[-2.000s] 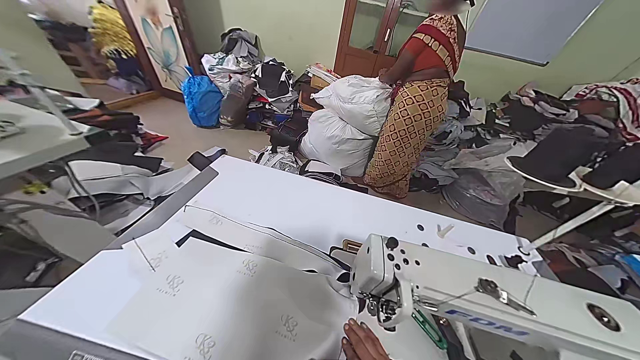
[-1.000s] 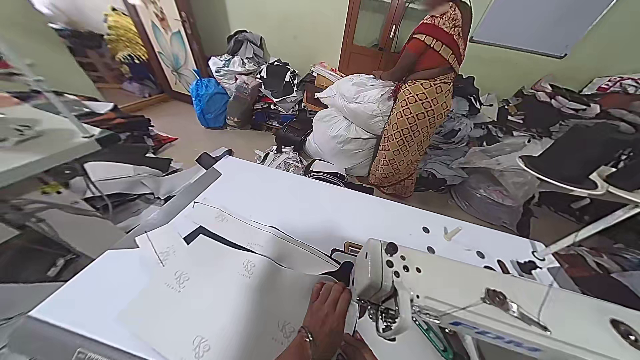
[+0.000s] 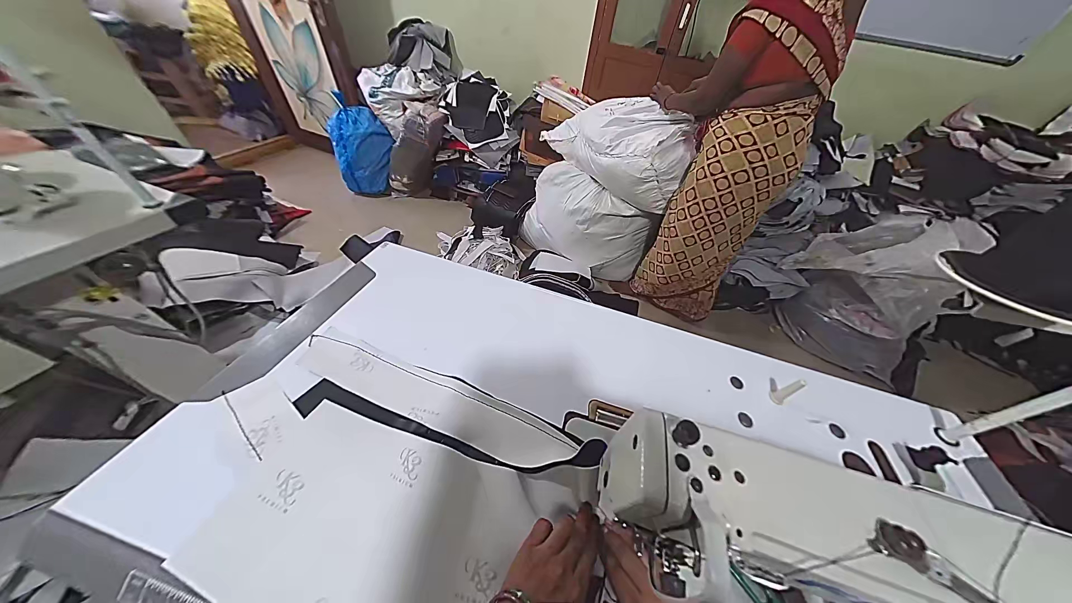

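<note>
A white sheet material with printed logos lies on the white sewing table, with a dark strip along its far edge. My left hand presses on the sheet's right part, fingers close together. Beside it, my right hand rests at the needle area of the sewing machine, partly hidden by the machine head. The fingertips of both hands nearly meet at the material's edge. A long white strip with a dark edge line lies beyond the sheet and runs toward the machine.
The white table holds dark round pieces beyond the machine. A metal ruler shows at the near left edge. Past the table, a person stands holding a white sack. Fabric piles and a blue bag lie on the floor.
Two seconds ago only one hand showed, by the machine; now both are together at the needle area. Since one second ago, my left hand has moved down toward the near edge.
</note>
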